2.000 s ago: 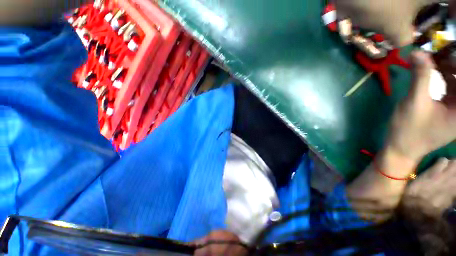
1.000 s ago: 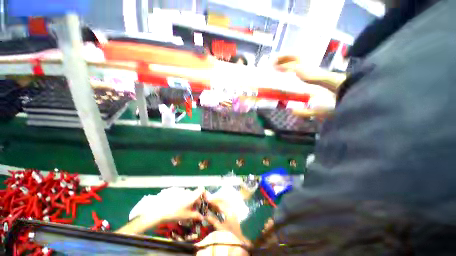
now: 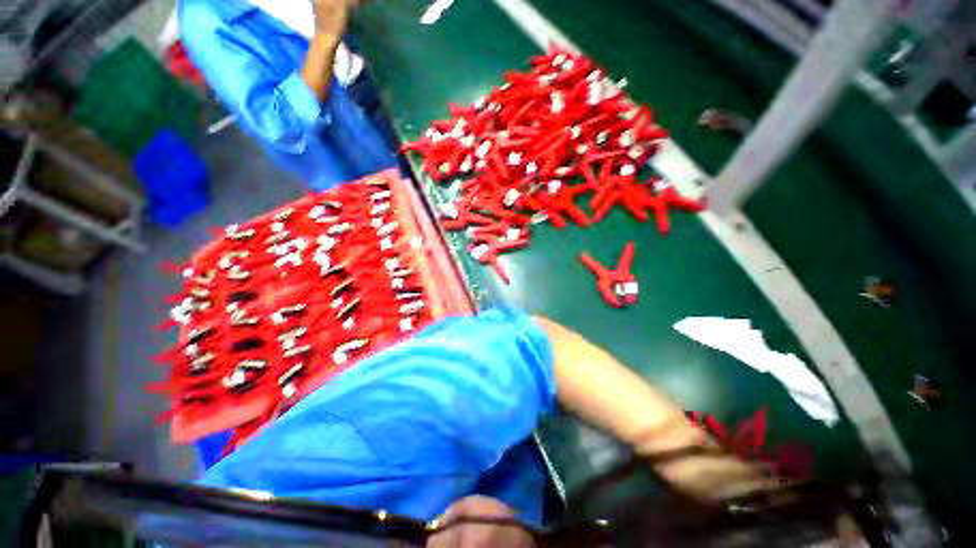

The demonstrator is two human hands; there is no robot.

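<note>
My left forearm (image 3: 631,412) comes out of a blue sleeve and runs right over the green bench. It passes behind a dark, blurred rim at the bottom, and my left hand does not show. My right hand is not in view. Blurred red clamps (image 3: 755,439) lie beside the forearm. One red spring clamp (image 3: 615,280) lies alone, handles splayed, between my forearm and a large heap of red clamps (image 3: 546,150). A red tray (image 3: 433,252) beside the bench edge holds rows of clamps with dark and silver parts.
A crumpled white wipe (image 3: 760,359) lies near a white rail (image 3: 792,289). Beyond it, small modules (image 3: 880,291) sit on a green strip, and a pale post (image 3: 797,107) rises. A person in blue (image 3: 257,80) is beyond the tray. A blue bin (image 3: 171,177) is at far left.
The view has swung left and down from the bench, hands and rail to the clamp tray and heap. Both hands have left the picture. The neighbour in dark clothing is out of view.
</note>
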